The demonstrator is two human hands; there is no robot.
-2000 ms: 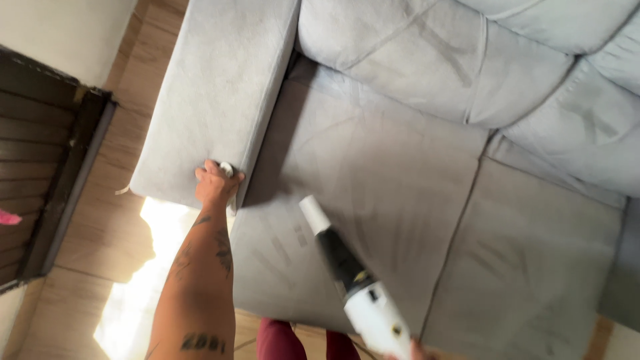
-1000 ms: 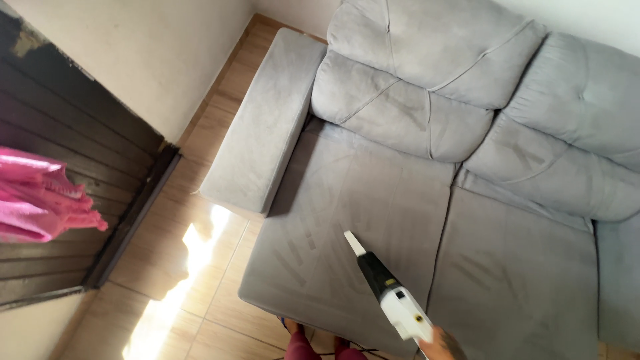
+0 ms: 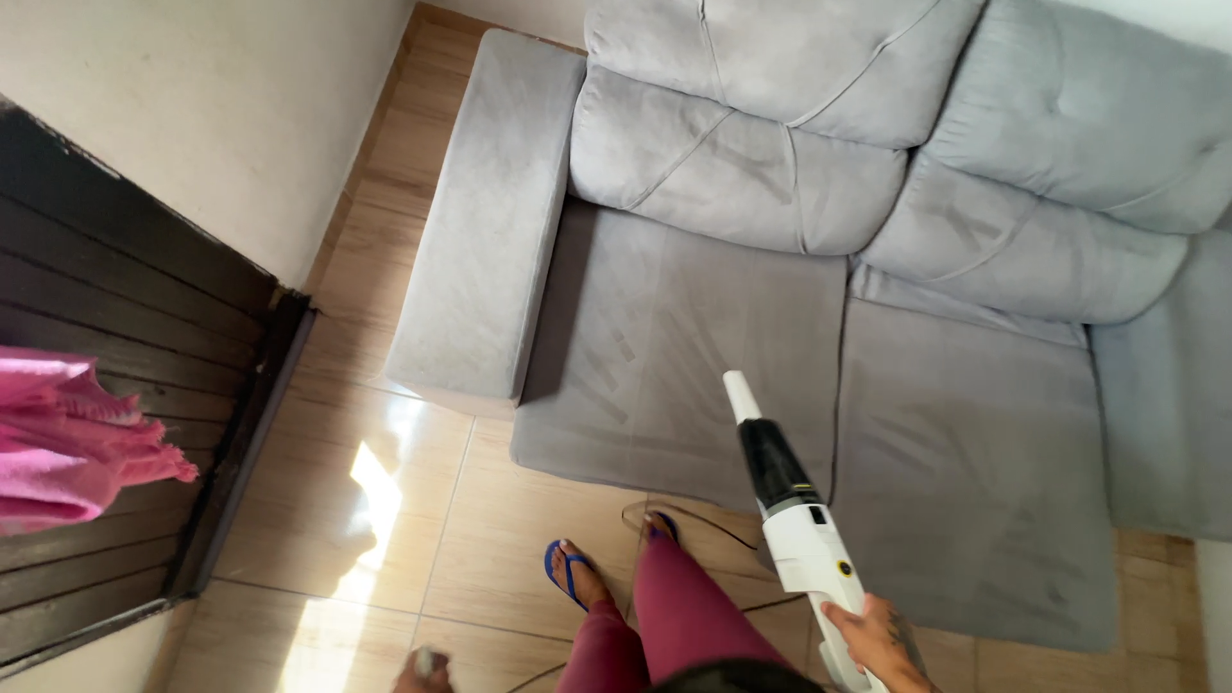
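Observation:
My right hand point(image 3: 871, 635) grips the handle of a white and black handheld vacuum cleaner point(image 3: 804, 544). Its narrow white nozzle points up and left over the left seat cushion point(image 3: 674, 337) of a grey fabric sofa; whether it touches the cloth I cannot tell. My left hand point(image 3: 423, 671) is low at the bottom edge, over the tiled floor, partly cut off, with its fingers curled round a small pale object that is too blurred to name. Faint streaks mark both seat cushions. The sofa's left armrest point(image 3: 486, 221) stands above and to the right of my left hand.
A dark slatted wooden door point(image 3: 115, 289) with a pink cloth point(image 3: 67, 443) hanging on it is at the left. A thin dark cable point(image 3: 707, 525) runs over the tiled floor point(image 3: 510, 568) beside my feet in blue flip-flops point(image 3: 568, 573). Back cushions point(image 3: 741, 183) line the sofa.
My left hand has left the front end of the armrest and is now low over the floor. My right hand still holds the vacuum cleaner. The view has shifted to show more floor.

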